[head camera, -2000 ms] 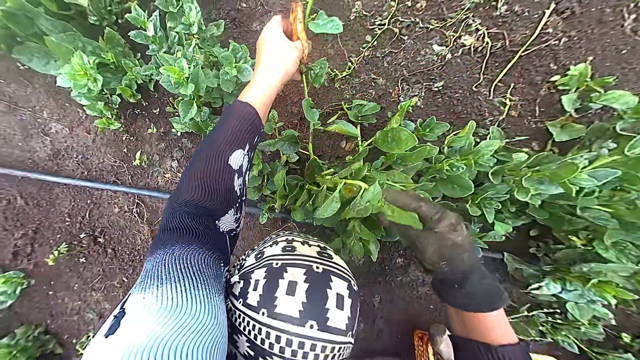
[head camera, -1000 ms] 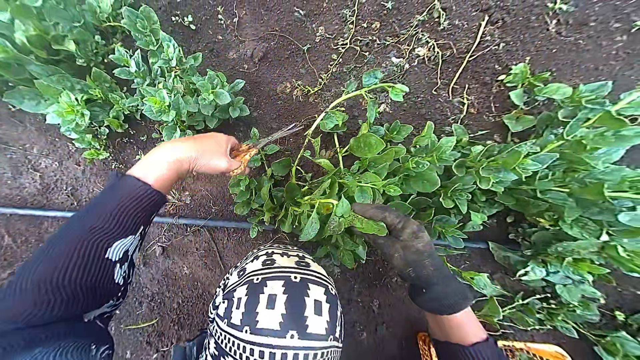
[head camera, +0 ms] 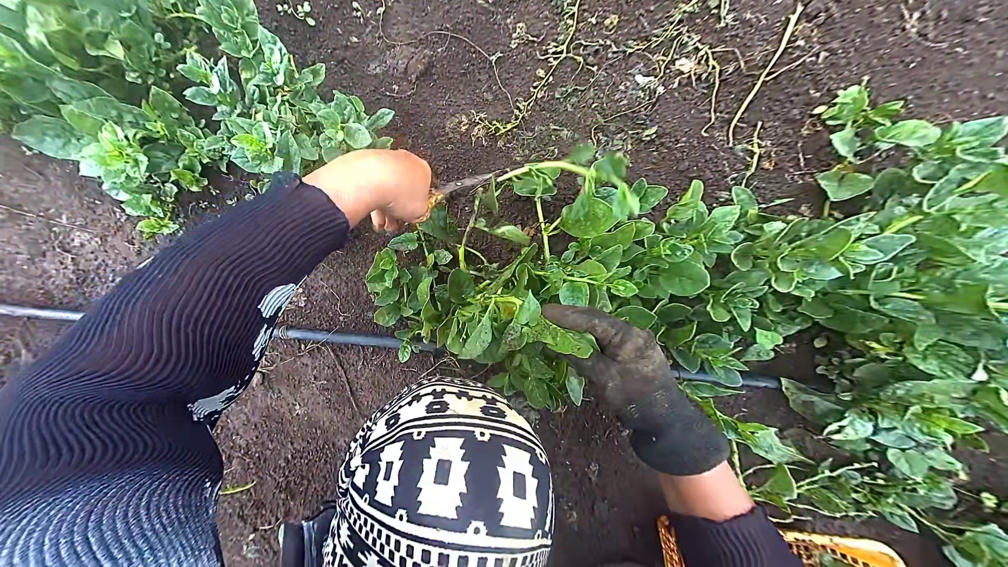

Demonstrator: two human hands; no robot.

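Note:
My bare left hand (head camera: 394,189) is closed around the orange handle of a pair of scissors (head camera: 465,183), left of the leafy plants. The blades point right, and their tips meet the near end of a pale, arching stem (head camera: 543,166) with blurred leaves at its far end. My right hand (head camera: 630,374), in a dark, soil-stained glove, is at the lower edge of the green leafy plant (head camera: 504,315), gripping leaves between thumb and fingers. One broad leaf (head camera: 565,340) lies over the fingers. The fingertips are partly hidden by foliage.
A thin dark irrigation pipe (head camera: 346,339) runs across the soil under the plants. More leafy plants grow at upper left (head camera: 236,102) and right (head camera: 906,260). My patterned knee (head camera: 449,480) is at bottom centre. A yellow-orange plastic crate (head camera: 846,546) is at lower right.
My left hand has come down from the top of the view to the plant's left side, scissors now at the arching stem. My gloved right hand has stayed at the plant's lower edge.

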